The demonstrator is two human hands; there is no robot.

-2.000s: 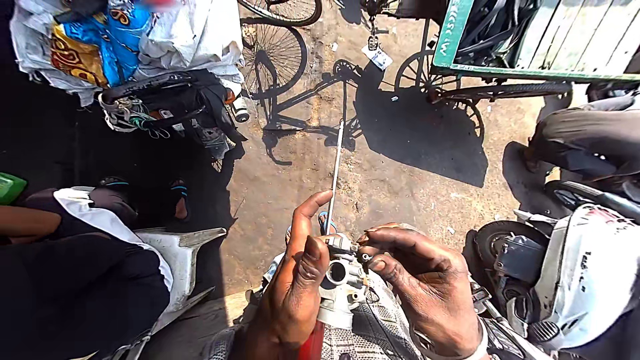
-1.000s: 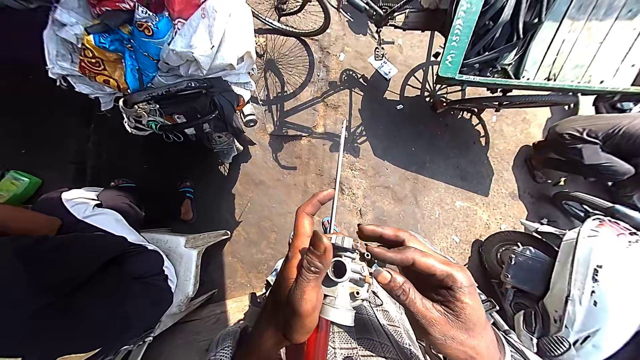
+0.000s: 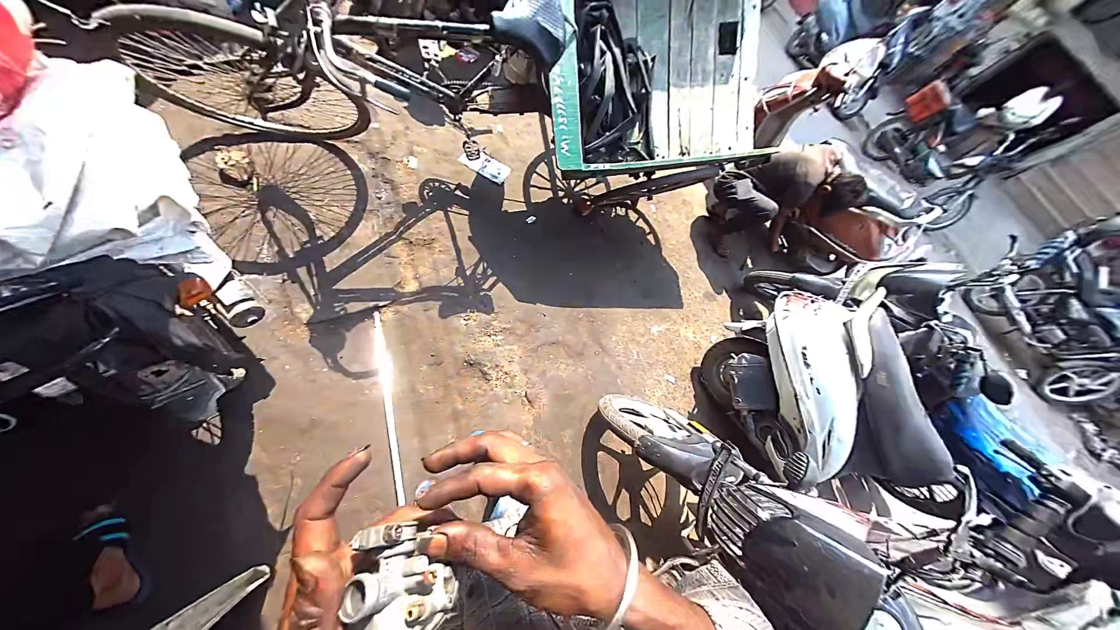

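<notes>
A metal carburetor [image 3: 398, 582] is at the bottom centre, held in my left hand [image 3: 322, 547], whose index finger points up and whose lower part is cut off by the frame. My right hand [image 3: 534, 525] reaches over it from the right, thumb tip against its upper part, fingers bent; whether it pinches a small part cannot be told. A long thin metal rod, likely a screwdriver shaft [image 3: 391, 429], sticks up behind the carburetor; its lower end is hidden by the hands. A pale band circles my right wrist.
A green-edged cart [image 3: 665, 166] and a bicycle [image 3: 236, 70] stand ahead. A white scooter [image 3: 814, 385] and motorcycles line the right, where a person [image 3: 787, 188] crouches. White sacks [image 3: 79, 166] lie at left; another person's foot [image 3: 114, 573] shows lower left.
The view has swung to the right, showing more parked motorcycles. My right thumb has come onto the carburetor's upper part; a second ago the right fingers stood apart beside it.
</notes>
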